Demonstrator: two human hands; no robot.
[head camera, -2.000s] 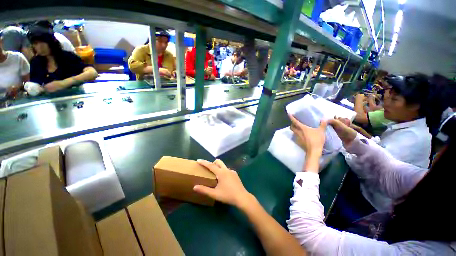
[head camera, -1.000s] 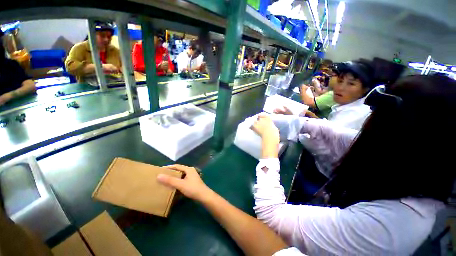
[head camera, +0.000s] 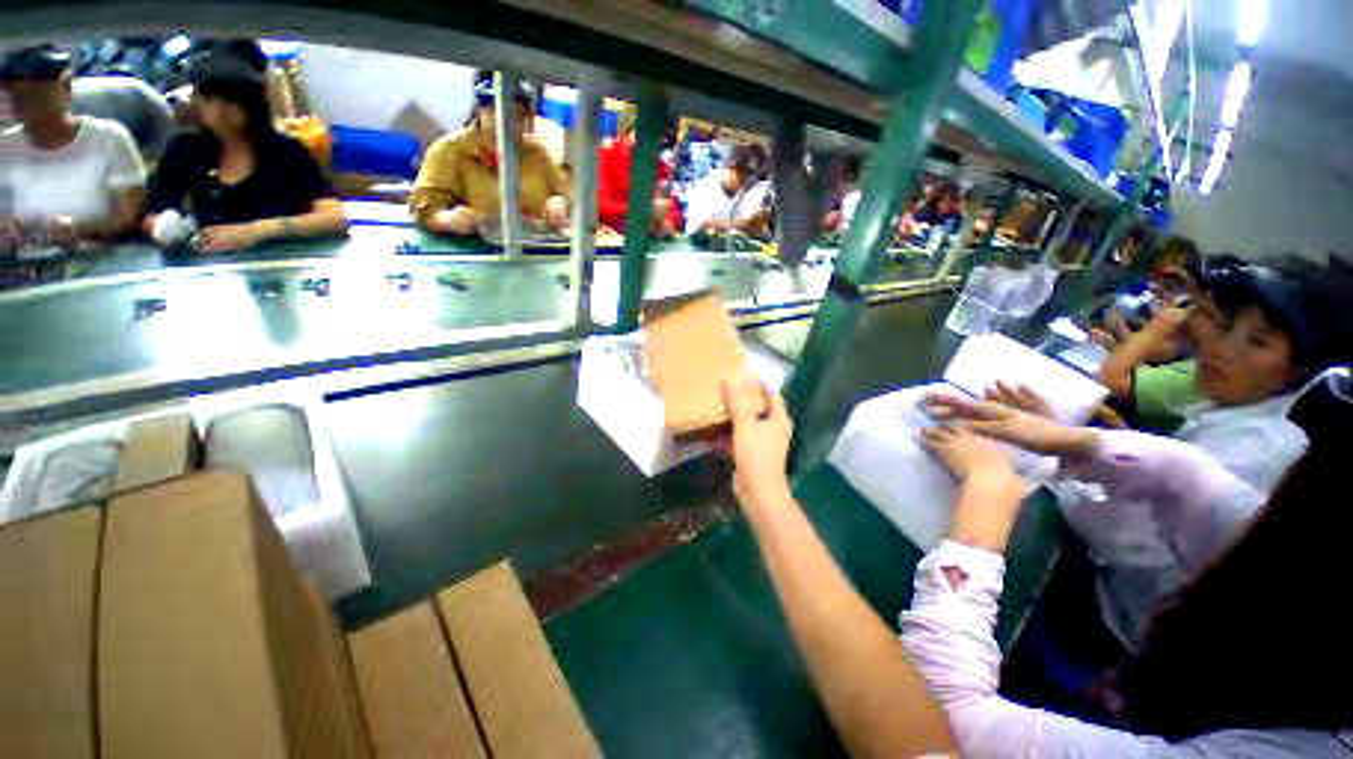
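My right hand (head camera: 757, 430) reaches in from the lower right and grips the lower right edge of a small brown carton (head camera: 695, 363). The carton is tilted, with its broad face towards me, over a white foam tray (head camera: 620, 403) on the dark green conveyor. It hides much of the tray's inside; whether it touches the tray is unclear. My left hand is not in view. Another foam tray (head camera: 341, 537) at left holds a wrapped grey-white unit (head camera: 264, 452) and a brown carton (head camera: 156, 449).
Large brown cartons (head camera: 193, 623) stand close at lower left, beside narrower ones (head camera: 519, 653). A green post (head camera: 853, 282) rises right of the held carton. The neighbour's hands (head camera: 987, 438) rest on a white foam block (head camera: 905, 482) at right. A green shelf runs overhead.
My right hand has carried the carton from above the near bench out to the conveyor tray and turned it more upright. The neighbour's hands have moved onto the foam block. The camera view has swung left.
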